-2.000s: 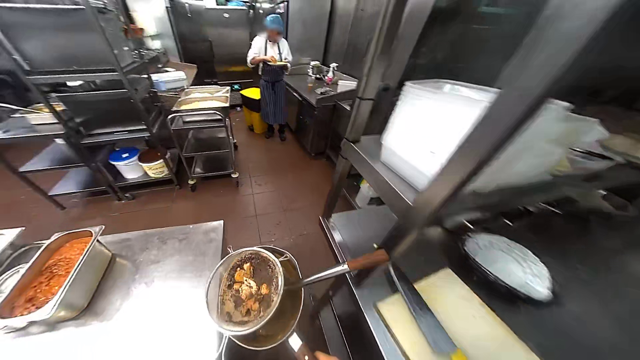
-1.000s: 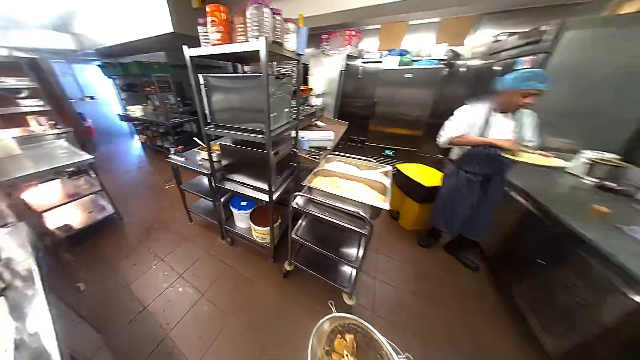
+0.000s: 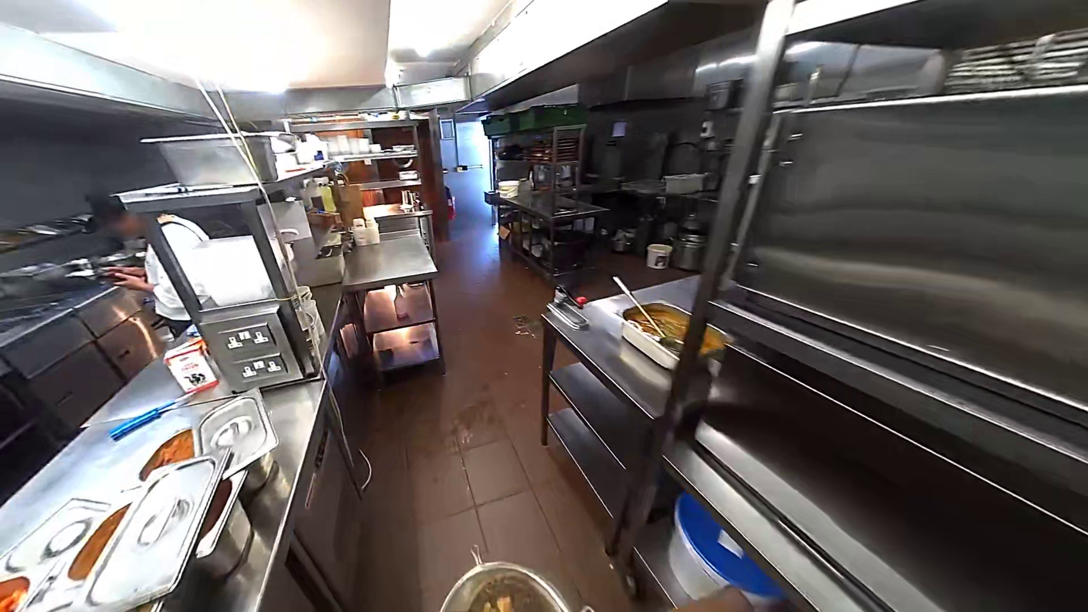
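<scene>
At the bottom edge, a round metal strainer (image 3: 505, 591) with browned pieces in it is partly in view, cut off by the frame. A small hook sticks up from its rim. To its right, a blurred brown shape (image 3: 722, 602) shows at the edge; I cannot tell whether it is part of my right hand or the strainer's wooden handle. My left hand is out of view. What either hand holds is hidden. The strainer hangs over the tiled floor, between the steel counter (image 3: 293, 442) and the metal shelving rack (image 3: 671, 408).
Steel pans with lids (image 3: 161, 527) and a blue-handled utensil (image 3: 140, 421) lie on the left counter. A person (image 3: 174, 263) works beyond it. A tray of food with a ladle (image 3: 663, 327) stands on the right table. A blue-lidded bucket (image 3: 714, 544) sits low in the rack.
The view has swung far to the left, now facing down the aisle. The strainer shows at the bottom edge in all frames; less of it is visible now than two seconds ago.
</scene>
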